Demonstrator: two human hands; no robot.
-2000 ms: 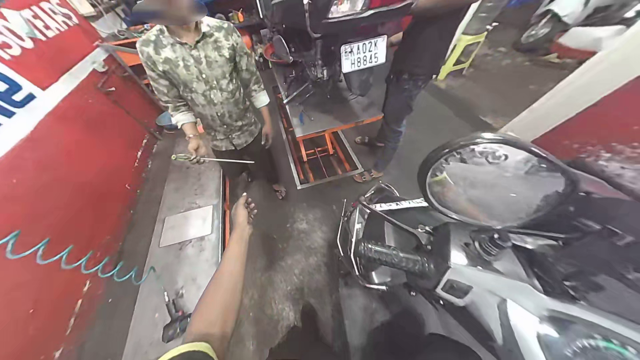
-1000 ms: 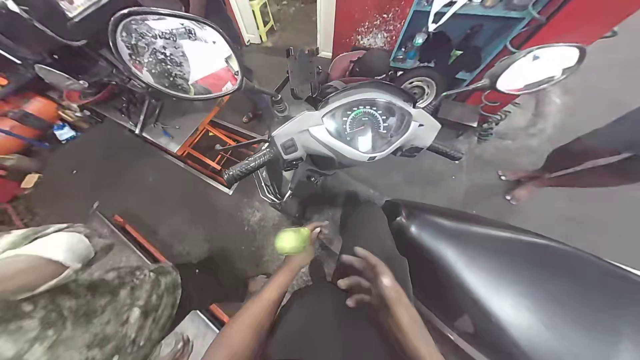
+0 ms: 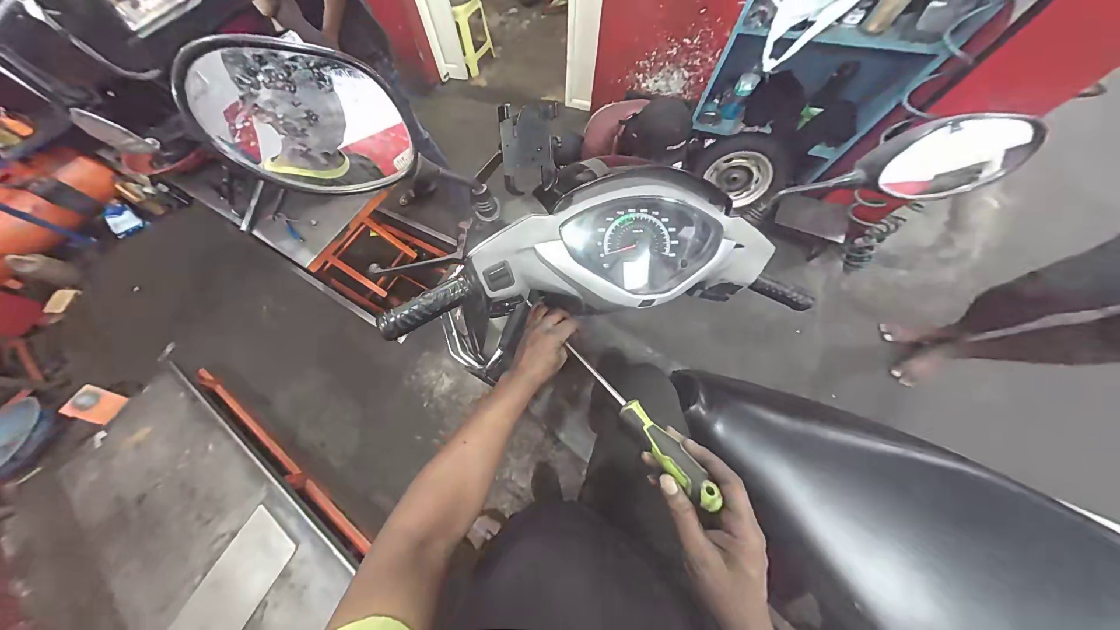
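Note:
My right hand (image 3: 713, 516) grips the green and grey handle of a long screwdriver (image 3: 669, 455). Its shaft runs up and left to my left hand (image 3: 547, 337), which is at the underside of the scooter's handlebar cover (image 3: 534, 262), left of the speedometer (image 3: 639, 245). The fingertips of my left hand and the screwdriver's tip are hidden, so I cannot tell whether they grip the shaft. The left handlebar grip (image 3: 426, 306) lies just left of that hand. The black scooter seat (image 3: 857, 472) is to the right of my right hand.
Two mirrors, a left one (image 3: 297, 114) and a right one (image 3: 962, 157), stick out above the handlebar. A metal lift platform (image 3: 157, 490) lies at lower left. At right are a person's legs and feet (image 3: 919, 346). A blue shelf (image 3: 726, 70) and a wheel (image 3: 739, 175) stand behind the scooter.
My left hand has moved up to beneath the handlebar cover. My right hand, seen with spread fingers a second ago, now holds the screwdriver. Since the oldest frame, the view has swung to the scooter's front.

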